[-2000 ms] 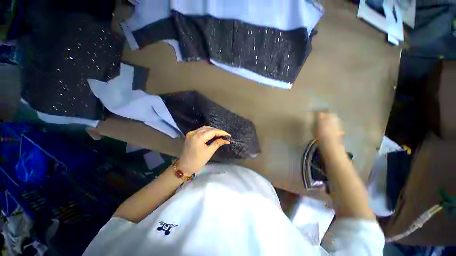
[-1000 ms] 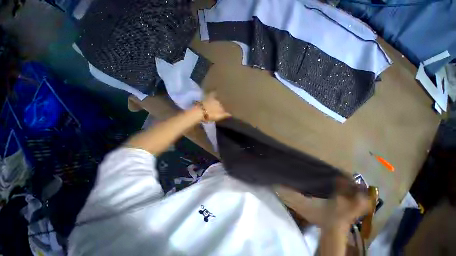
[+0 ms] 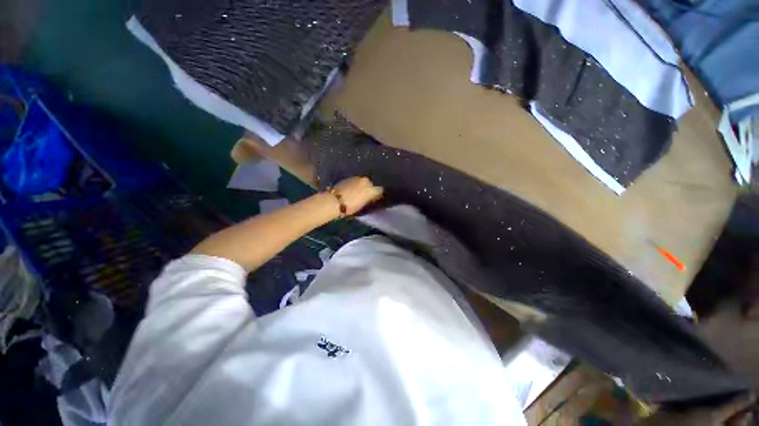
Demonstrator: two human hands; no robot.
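A long dark speckled garment panel stretches diagonally from the upper middle to the lower right, along the table's near edge, with its far end past the table corner. My left hand is closed on the panel's near edge, left of the middle, with a pale underside showing beside it. My right hand cannot be made out; the panel's lower right end is blurred. The iron does not show.
A small orange tool lies on the tan table at right. Dark and white panels lie at the far side, and a large speckled panel at far left. White strips lie at the right corner. Blue bundles are at left.
The view has shifted. The dark panel is drawn out longer towards the lower right. My right hand and the iron no longer show. My left hand stays on the cloth.
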